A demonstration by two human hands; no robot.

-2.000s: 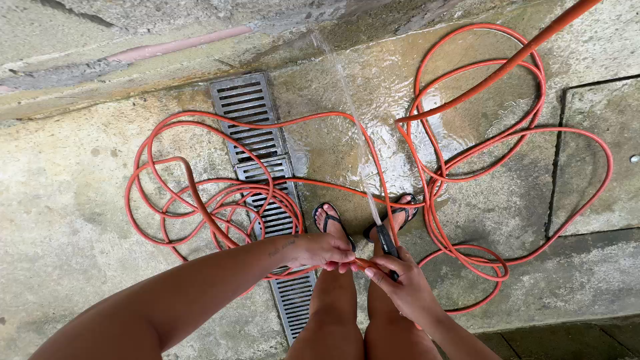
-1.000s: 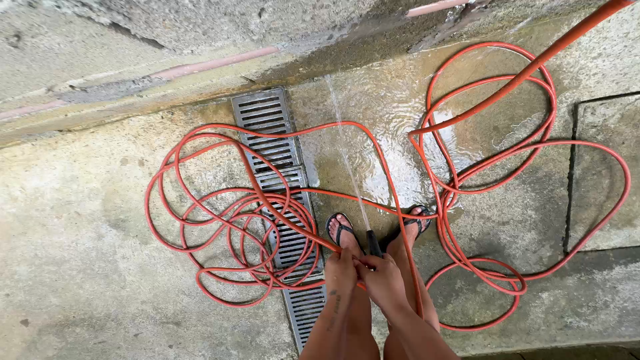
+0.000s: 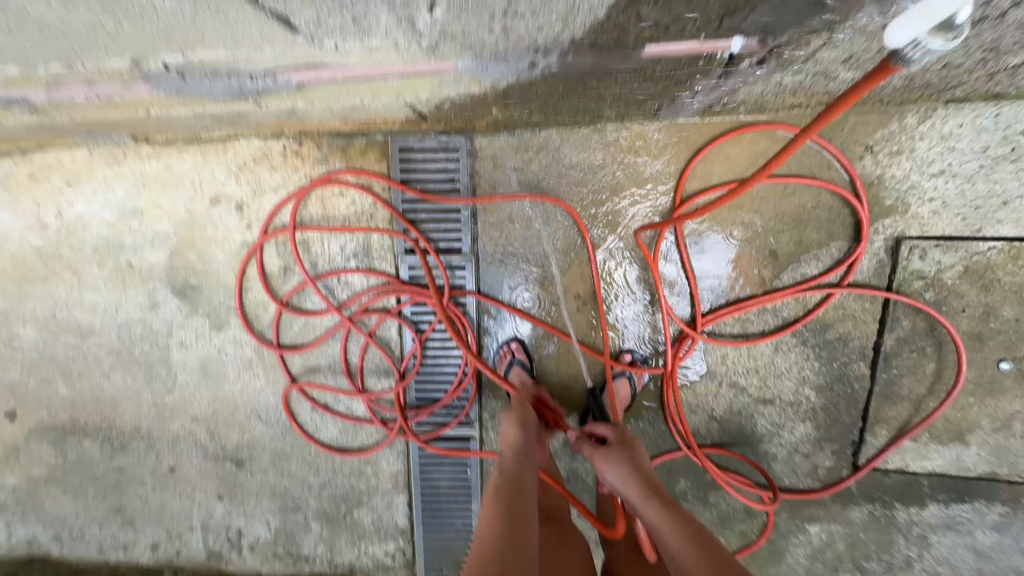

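An orange garden hose (image 3: pixel 594 264) lies in loose loops to both sides of my feet. My left hand (image 3: pixel 528 416) is closed around a stretch of it in front of my legs. Beside it, my right hand (image 3: pixel 612 452) holds the black hose nozzle (image 3: pixel 595 404), its fingertips close to the hose by my left hand. A thin stream of water (image 3: pixel 560 296) runs from the nozzle toward the wall. The fingers are blurred, so their exact grip is partly hidden. At the upper right the hose rises to a whitish fitting (image 3: pixel 920 32).
A metal drain grate (image 3: pixel 436 168) crosses the concrete floor under the left coils. My feet in black flip-flops (image 3: pixel 516 364) stand among the hose loops on wet floor. A stained wall base (image 3: pixel 320 104) runs along the top, and a cover slab (image 3: pixel 952 360) lies at right.
The view has shifted, bringing the fitting at the upper right into sight. Both hands remain close together at the hose and nozzle, and water still runs.
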